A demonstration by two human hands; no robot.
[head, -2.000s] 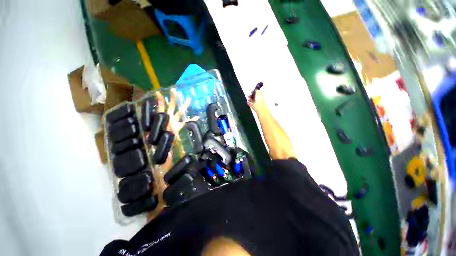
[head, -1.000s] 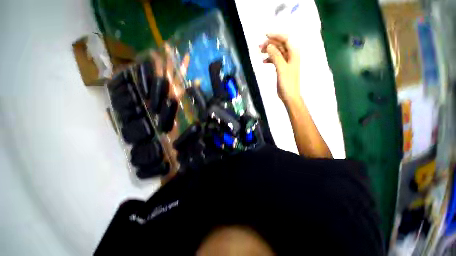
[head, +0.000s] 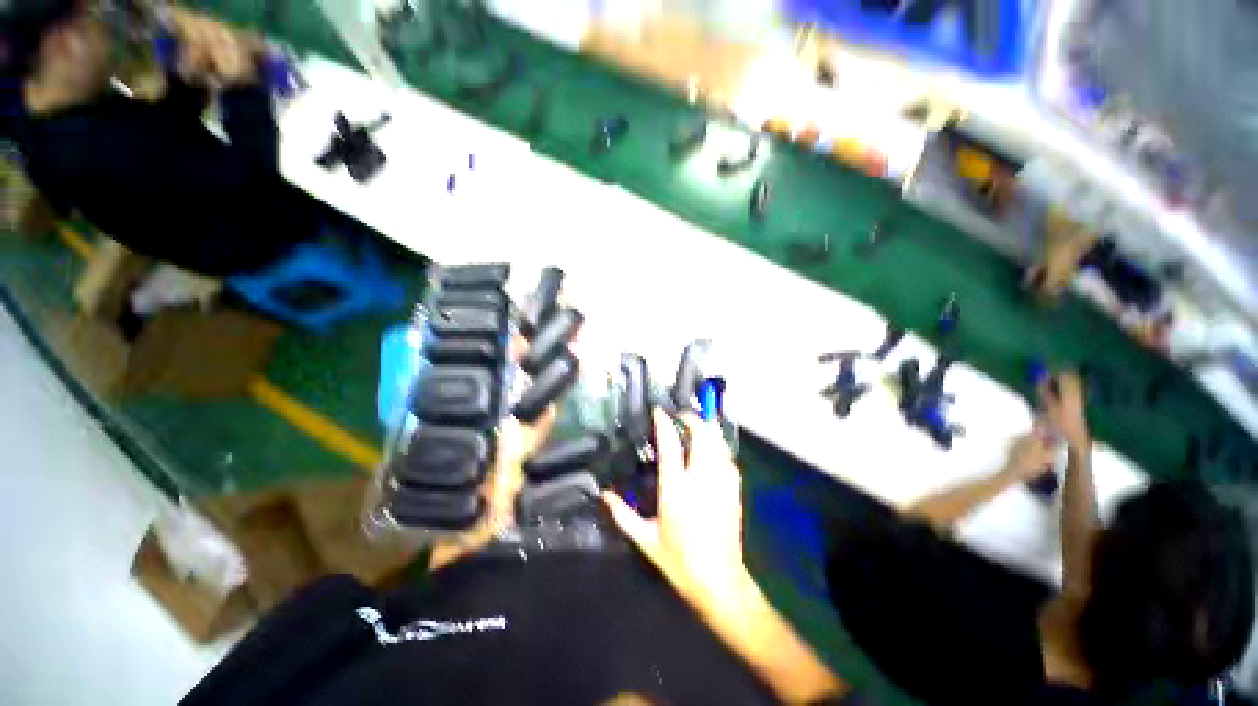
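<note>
The clear tray point(head: 384, 486) is held in front of my body above the floor, beside the long white bench. Black housings point(head: 453, 393) lie in a column on its left side, with more in the middle. Looser black parts and one with a blue insert point(head: 711, 400) lie at its right side. My left hand point(head: 513, 462) is under the tray, supporting it, partly seen through the plastic and hidden by housings. My right hand point(head: 697, 497) is over the tray's right part, fingers spread among the black parts; whether it grips one cannot be told.
A person in black point(head: 152, 166) sits at upper left, another person point(head: 1159, 593) at lower right with hands over the bench point(head: 580, 221). Black parts point(head: 924, 400) lie on it. The green conveyor point(head: 662, 159) runs behind. A blue stool point(head: 311, 283) and cartons point(head: 297, 531) stand on the floor.
The view has turned, so the bench now runs diagonally and two people show. My right hand has moved from over the white bench to the tray's right part.
</note>
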